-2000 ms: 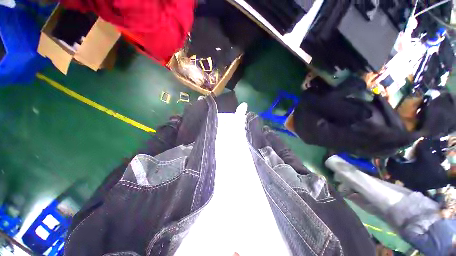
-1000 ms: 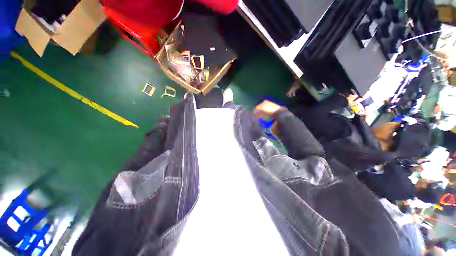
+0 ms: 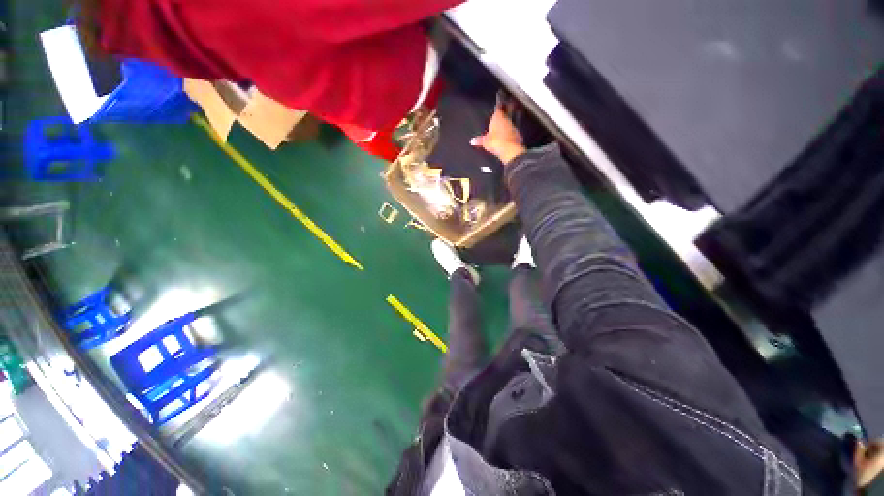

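My right hand [image 3: 501,136] is small at the upper middle, by the pale edge of the bench [image 3: 620,189]. Its thumb is spread from the fingers and nothing shows in it; whether the fingertips touch the bench edge is unclear. My left hand is out of the picture. A stack of flat black trays or pads [image 3: 722,82] lies on the bench. An open cardboard carton [image 3: 463,232] with loose scrap stands on the floor below my hand.
A person in red [image 3: 281,58] is close at the upper left, beside the carton. Blue stools [image 3: 170,358] stand at lower left, and a blue bin [image 3: 150,92] and another open carton [image 3: 267,116] at upper left. Yellow floor lines [image 3: 291,203] run past my feet. A hand shows at the lower right edge.
My view has turned and come closer to the bench and the black stack. My right arm has stretched forward from near my body to the bench edge. The seated workers have left view.
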